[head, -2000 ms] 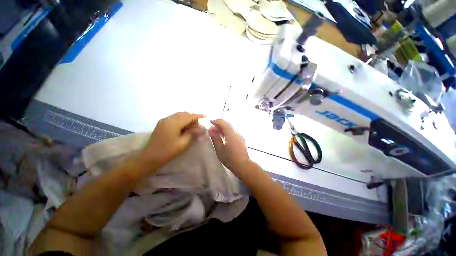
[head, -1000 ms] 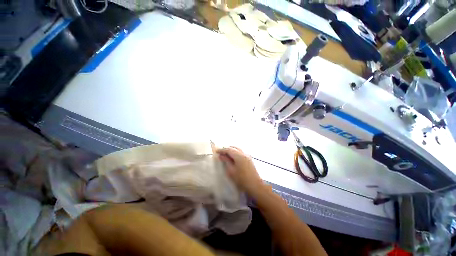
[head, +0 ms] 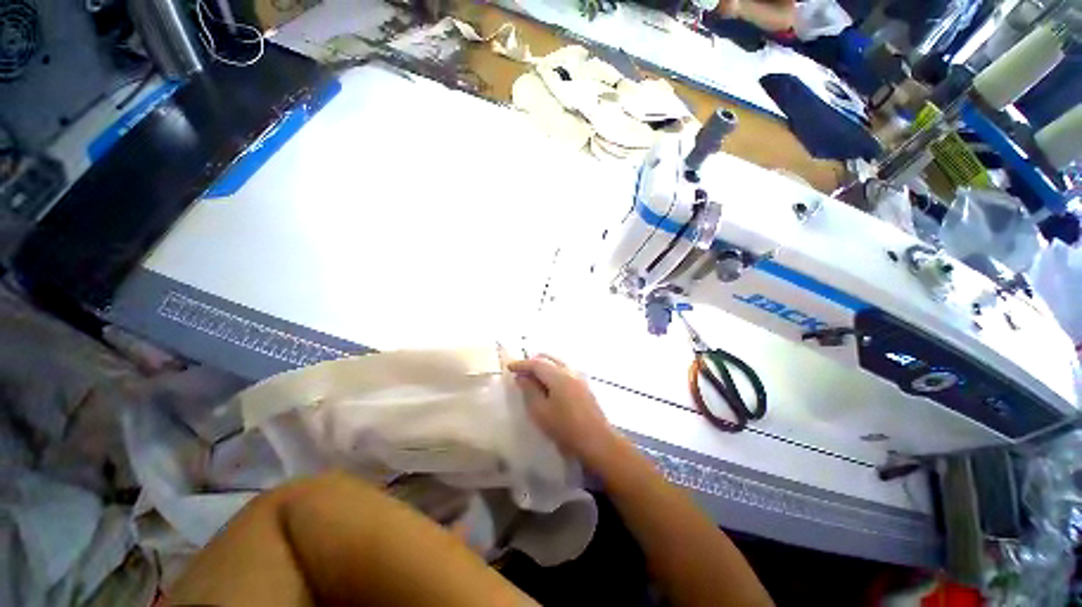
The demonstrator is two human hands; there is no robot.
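Note:
An off-white garment piece (head: 415, 409) lies over the table's front edge and hangs towards my lap, with a long folded edge along its top. My right hand (head: 555, 397) pinches the right end of that edge between thumb and fingers, on the table left of the scissors. My left forearm crosses the bottom of the picture; the left hand itself is out of sight, below or behind the cloth. The sewing machine (head: 759, 291) stands at the right, its needle area behind my right hand. Nothing of the garment is under the presser foot.
Scissors (head: 726, 389) with orange-brown and black loops lie right of the needle. A grey ruler strip (head: 237, 328) runs along the table front. Cream cut pieces (head: 599, 101) lie behind the machine. Cloth is heaped at lower left, plastic bags at right. Part of a person shows at the top.
My left hand has left the folded edge and dropped out of sight below. My right hand has moved slightly down and keeps its pinch. The garment's top edge now lies spread out leftwards.

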